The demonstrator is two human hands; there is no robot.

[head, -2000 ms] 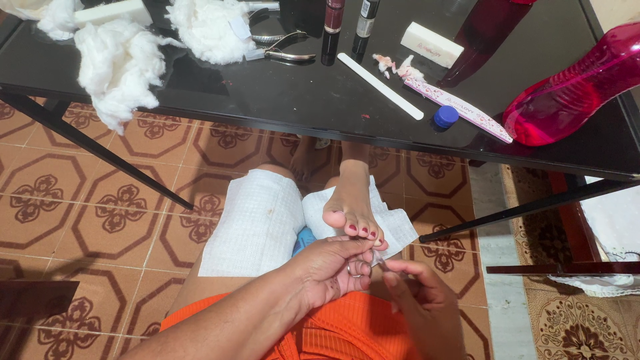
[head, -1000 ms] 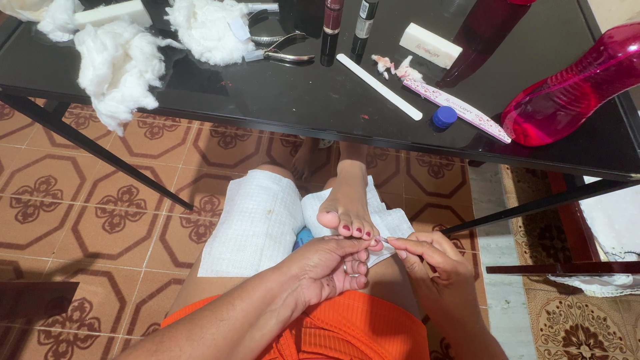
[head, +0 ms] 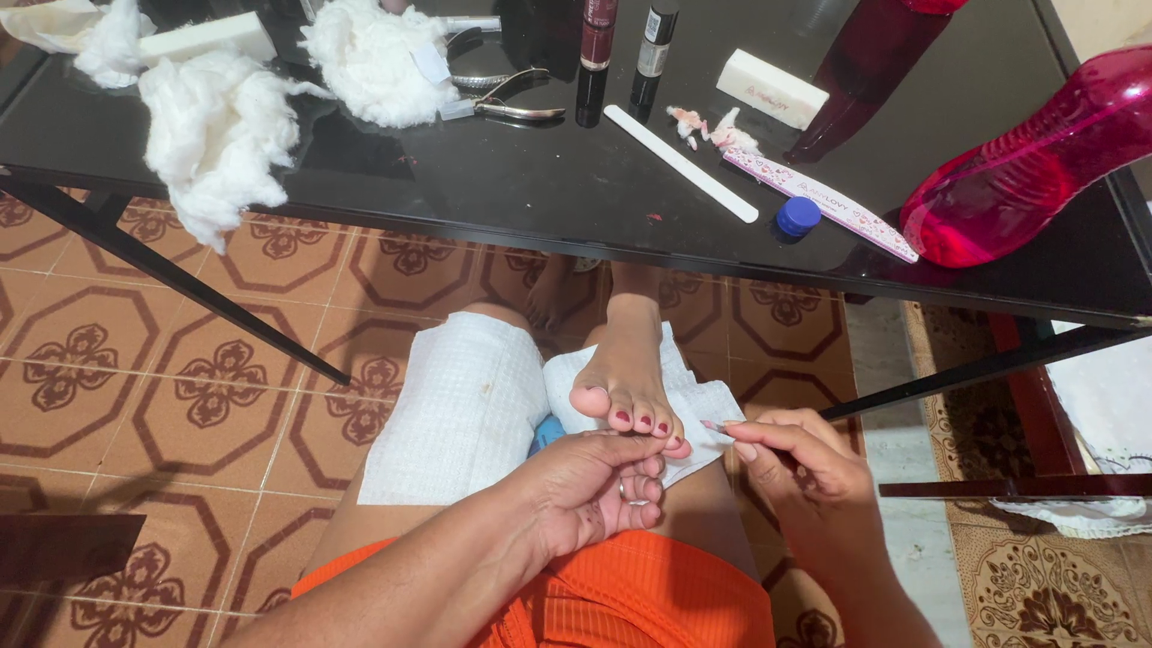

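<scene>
Another person's foot (head: 630, 369) rests on a white paper towel (head: 697, 396) over my thigh, with dark red polish on several toenails. My left hand (head: 598, 490), palm up with a ring on one finger, holds the smaller toes between thumb and fingers. To the right of the foot, my right hand (head: 796, 459) pinches a thin stick (head: 713, 426) with a small pinkish tip, apart from the toes. A second white paper towel (head: 459, 405) covers my other thigh. Part of a blue thing (head: 545, 435) shows between the thighs.
On the black table (head: 504, 193) lie cotton wool (head: 220, 135), cuticle nippers (head: 517, 110), a white file (head: 681, 164), a patterned nail file (head: 819, 202), a white buffer block (head: 772, 88) and a blue cap (head: 798, 216). Polish bottles (head: 598, 34) and a pink bottle (head: 1008, 180) are there too.
My right hand has moved right, away from the toes, with the stick in it. My left hand stays at the toes.
</scene>
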